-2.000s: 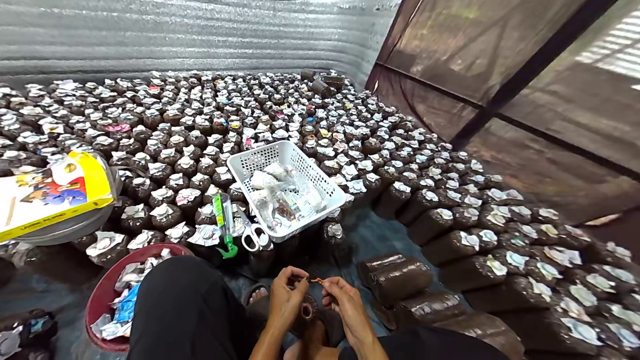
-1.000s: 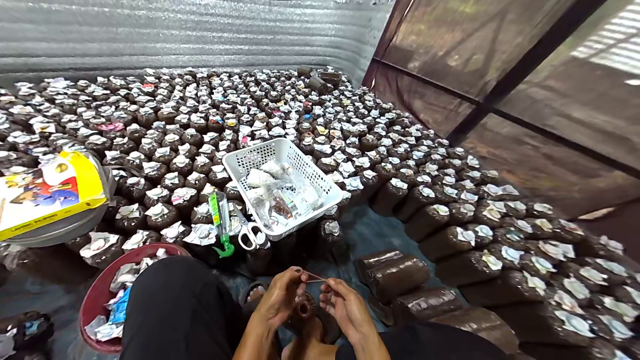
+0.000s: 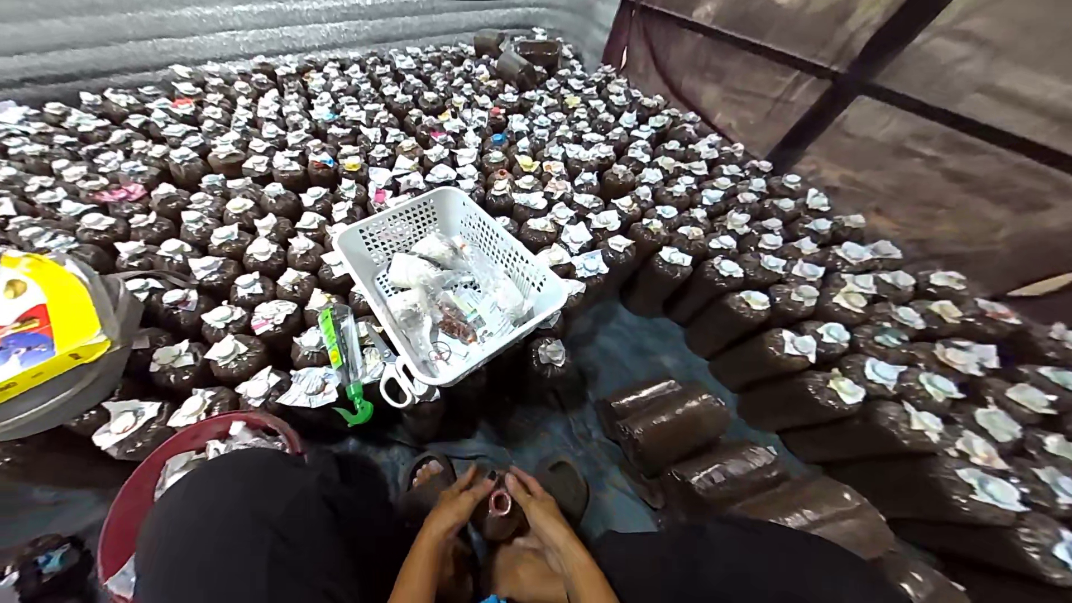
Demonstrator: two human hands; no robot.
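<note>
Between my feet a dark filled plastic bag (image 3: 502, 525) stands upright, with a pinkish ring (image 3: 500, 502) at its open neck. My left hand (image 3: 459, 502) touches the bag's top from the left, and my right hand (image 3: 536, 507) touches it from the right, fingertips near the ring. Whether a thin band lies between the fingers cannot be told. Beyond my hands is a white perforated plastic basket (image 3: 448, 377) with clear plastic bags of whitish material (image 3: 419, 272) and one of reddish-brown bits (image 3: 456, 318). White-handled scissors (image 3: 398, 381) and a green-headed spray bottle (image 3: 345, 360) are beside its left wall.
Many dark filled bags with paper-covered tops (image 3: 260, 251) stand in rows ahead and right. Several uncovered bags (image 3: 674, 427) lie on the dark sheet at right. A red tub (image 3: 126, 511) of paper pieces is left, near a container bearing a yellow packet (image 3: 59, 327).
The thin band stretched between my hands a second ago is no longer visible there. Both hands have come down around the top of the bag between my feet.
</note>
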